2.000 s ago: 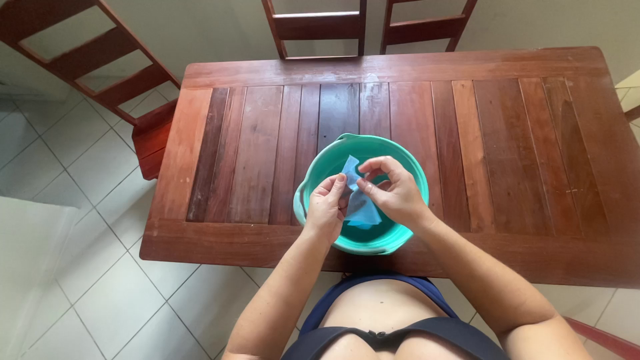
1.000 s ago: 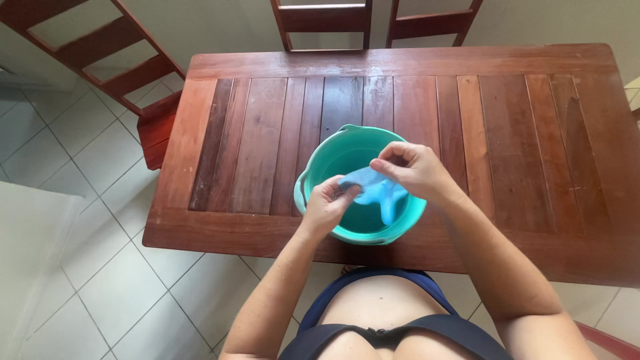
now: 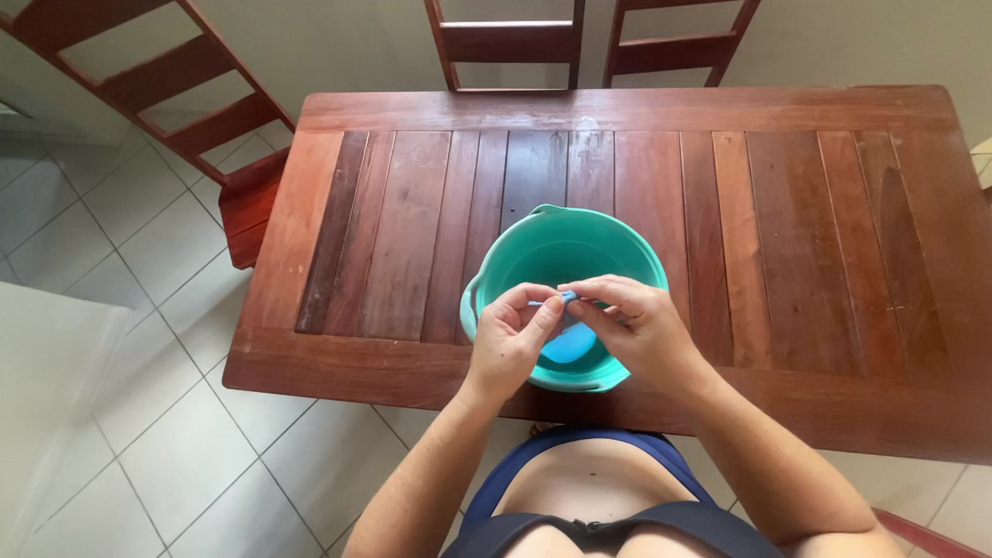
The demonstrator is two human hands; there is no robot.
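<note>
A light blue, limp, thin piece, perhaps cloth or rubber, hangs over the inside of a teal plastic bucket. Its upper edge is pinched between my left hand and my right hand, whose fingertips nearly meet above the bucket. Part of the piece is hidden behind my fingers, and its exact kind cannot be told. The bucket stands near the close edge of a wooden table, with a pale handle on its left side.
Wooden chairs stand around the table: one at the left, one behind it and another farther right. The table's near edge runs just in front of my body. White floor tiles show at the left.
My hands have come closer together. The blue piece was spread out between them a second ago and is now bunched at the fingertips, with its lower part hanging.
</note>
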